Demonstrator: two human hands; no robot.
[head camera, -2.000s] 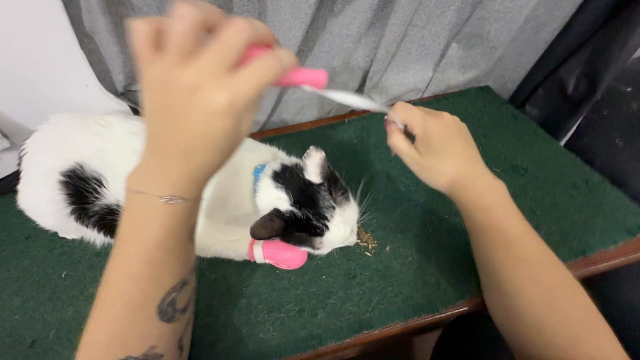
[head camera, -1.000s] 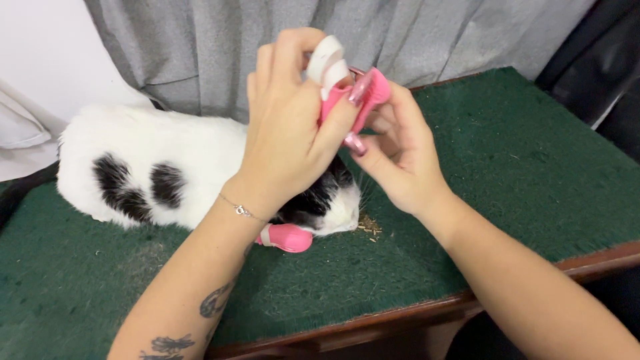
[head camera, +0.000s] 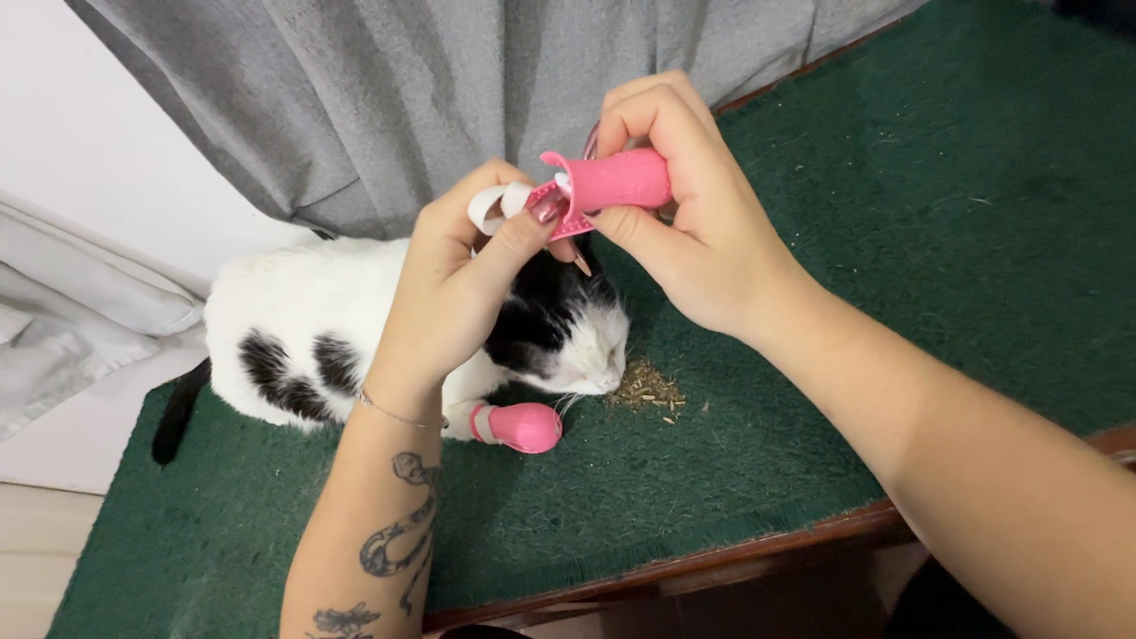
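Observation:
A black and white cat (head camera: 311, 293) lies on a green carpeted surface, its face beside a small heap of dried herb (head camera: 646, 390). One of its front paws wears a pink silicone boot (head camera: 530, 428) with a pale strap. Above the cat's head, my left hand (head camera: 475, 257) pinches the studded flap and white strap (head camera: 497, 206) of another pink silicone boot (head camera: 621, 181). My right hand (head camera: 697, 204) grips the closed end of that same boot between thumb and fingers. The cat's other front paw cannot be made out.
The green carpet (head camera: 967, 266) covers a table with a wooden edge (head camera: 674, 572) at the front. A grey curtain (head camera: 426, 98) hangs along the back. White cloth (head camera: 80, 293) hangs at the left, near the cat's black tail (head camera: 181, 413).
Two seconds ago my hands were apart with the white strap stretched between them. Now both are close together on the boot, whose open end faces left. The view has moved closer.

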